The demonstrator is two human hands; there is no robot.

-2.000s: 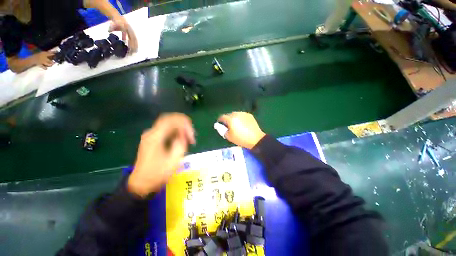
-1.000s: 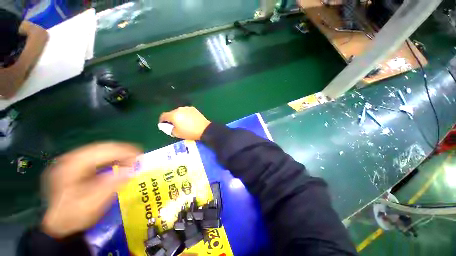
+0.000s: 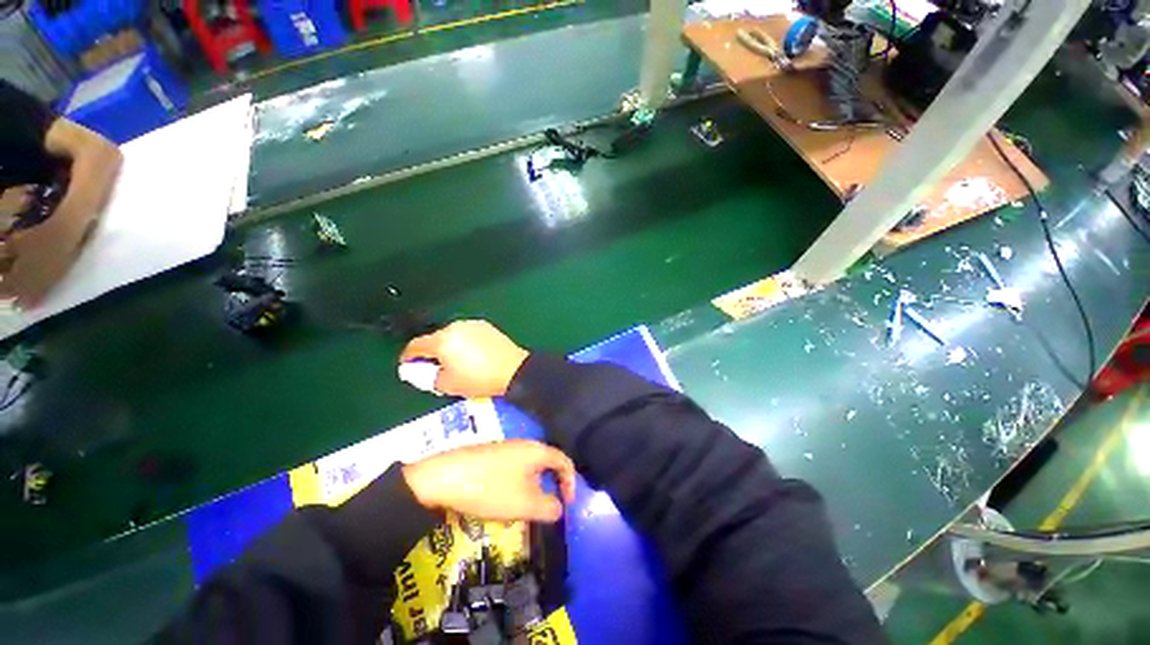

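My right hand (image 3: 469,359) is closed on a small white hand-held piece (image 3: 419,374) above the belt, just beyond the mat's far edge. My left hand (image 3: 492,481) is over the blue, yellow and white printed mat (image 3: 240,532), fingers curled down at the far end of the pile of black housings (image 3: 486,607). A dark spot shows between its fingertips beside an upright black housing (image 3: 547,554); whether it grips anything is unclear. My left forearm covers part of the mat.
The green belt (image 3: 631,252) carries a dark unit with a cord (image 3: 256,309) and a small board (image 3: 328,231). A pale post (image 3: 908,176) stands right, by a wooden-topped station (image 3: 807,107). A coworker's arm (image 3: 76,202) is far left at a white sheet (image 3: 170,208).
My left hand has swung right from the mat's left side to the black housings. My right hand still holds the white piece. The view has tilted up slightly, after turning right earlier.
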